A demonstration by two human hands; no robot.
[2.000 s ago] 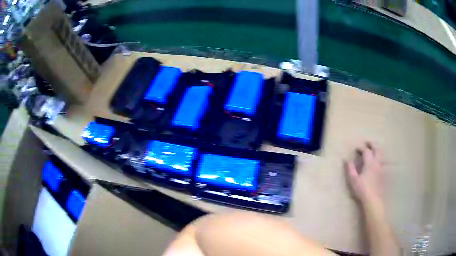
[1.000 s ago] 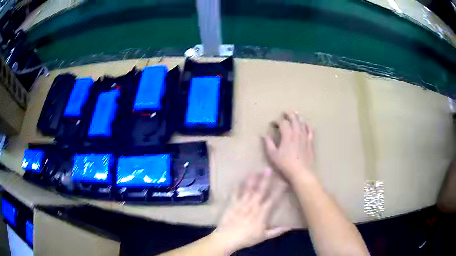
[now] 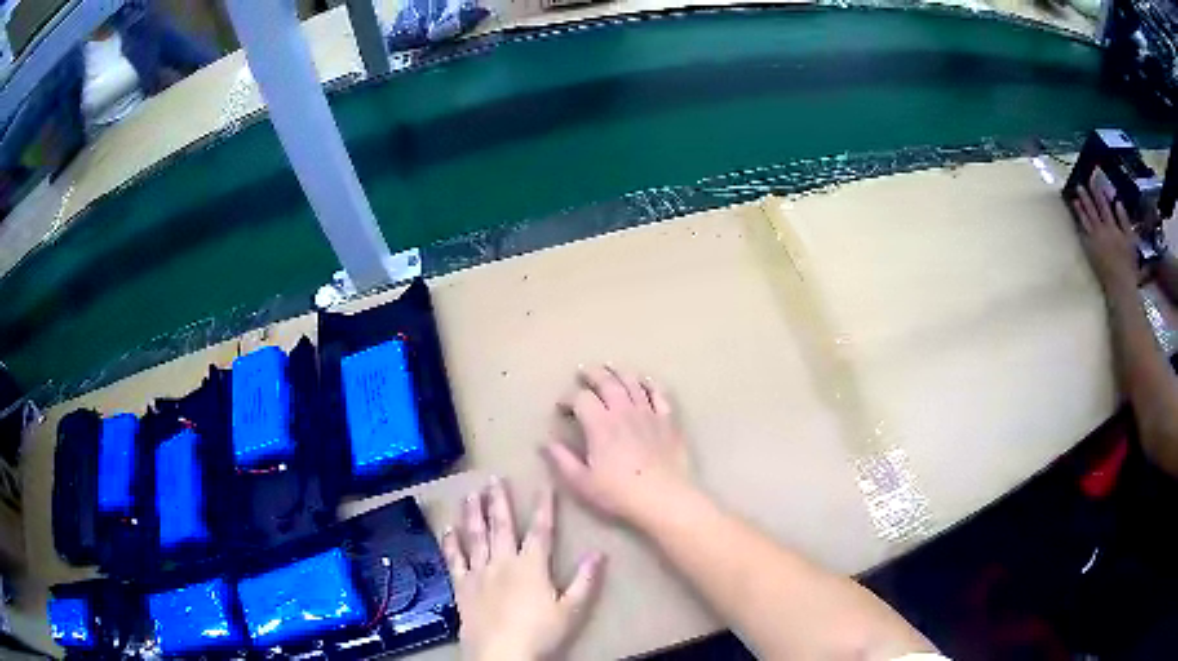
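My left hand (image 3: 510,575) lies palm down with fingers apart at the front of the bench, beside the right end of the front row of base covers (image 3: 420,568). My right hand (image 3: 627,439) rests palm down on the cardboard, right of the covers, fingers apart and holding nothing. Several black base covers stand in a back row, the rightmost one (image 3: 433,400) with a blue lithium battery pack (image 3: 384,407). The front row carries blue packs too (image 3: 304,597), with a smaller battery pack (image 3: 71,622) at its left end.
The cardboard bench top (image 3: 723,336) has a tape strip. A green conveyor belt (image 3: 581,129) runs behind it, with a grey post (image 3: 310,155). At the far right, another person's hand (image 3: 1107,233) touches a black box-shaped device (image 3: 1114,168). Another person stands at the upper left.
The view has swung right, so the carton has left the picture and the neighbour's hands and device have come in. My left hand now lies nearer the front row of covers, fingers spread.
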